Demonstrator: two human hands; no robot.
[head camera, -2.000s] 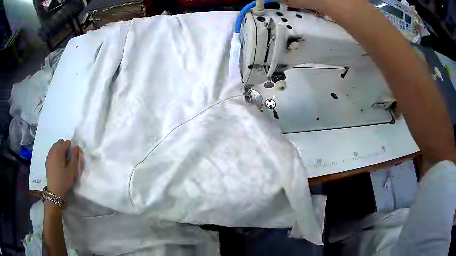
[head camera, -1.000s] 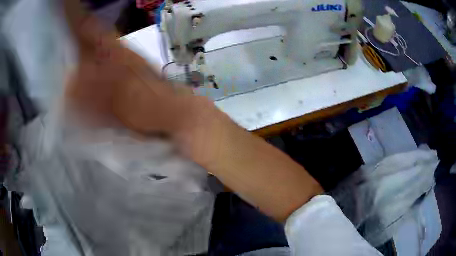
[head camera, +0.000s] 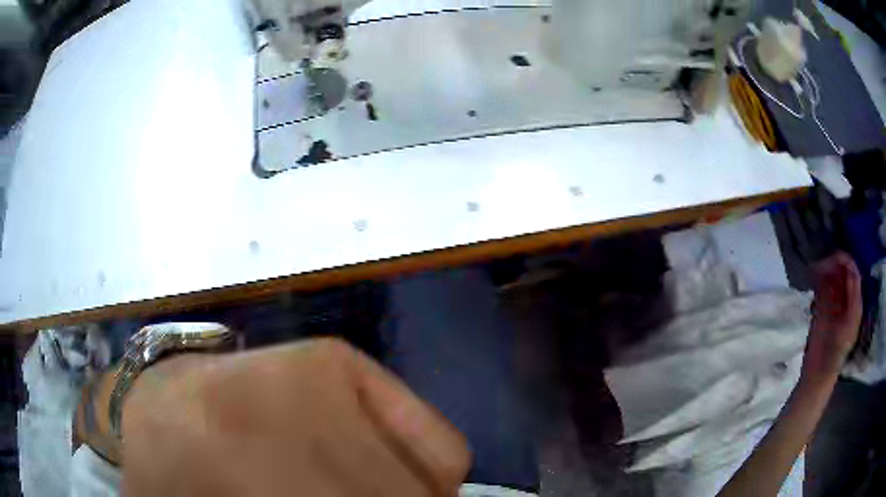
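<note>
My left hand (head camera: 291, 417) is large and blurred at the bottom left, close to the camera, with a metal watch on the wrist. Its back faces me and its fingers look curled; whether it holds anything is hidden. My right hand (head camera: 835, 301) is at the right edge, beside a heap of white cloth pieces (head camera: 719, 359) below the table. I cannot tell if it grips anything. The white sewing machine (head camera: 622, 49) is at the top, partly cut off, with its needle plate (head camera: 325, 89) showing and no cloth under the needle area.
The white table (head camera: 146, 146) has a wooden front rim (head camera: 437, 260). At its right end are yellow-orange scissor handles (head camera: 753, 112) and a cream bottle-like object (head camera: 780, 49) with white cord on a dark surface. Dark clothing (head camera: 452, 359) shows below the table.
The white garment has left the machine table. My right hand has moved from the left side to the far right by the cloth heap. My left hand is now close in front of the camera.
</note>
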